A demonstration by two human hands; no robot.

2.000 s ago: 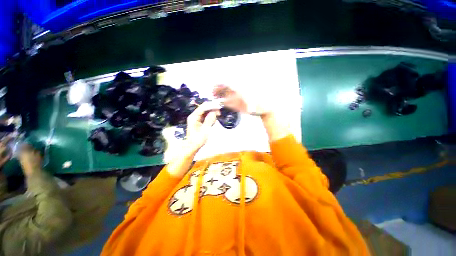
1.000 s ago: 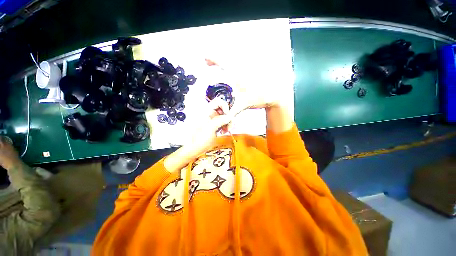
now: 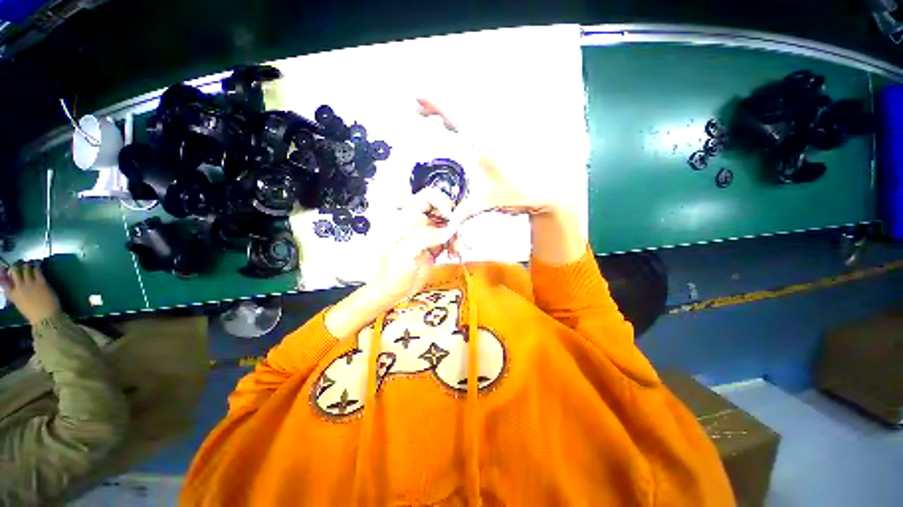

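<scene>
A glossy black lamp housing [image 3: 439, 181] is just beyond my fingertips, over the white work sheet [image 3: 515, 74]. My left hand [image 3: 411, 253] has its fingers bent at the near side of the housing. My right hand [image 3: 495, 193] is beside it, washed out by glare against the sheet, with fingertips close to my left ones. Any wire or small part between the fingers is too bright to make out. A pile of black housings [image 3: 213, 149] lies to the left, with small black rings [image 3: 347, 153] at its right edge.
A white lamp [image 3: 96, 144] stands left of the pile. More black parts [image 3: 787, 124] and several rings lie on the green bench [image 3: 653, 188] at right. A neighbour's hand [image 3: 30, 290] rests at the far left. A cardboard carton [image 3: 738, 446] is on the floor at right.
Since two seconds ago, the view has tilted and my hands have come nearer my body, with the housing beyond them. In the last second they have barely moved. The neighbour's hand has shifted.
</scene>
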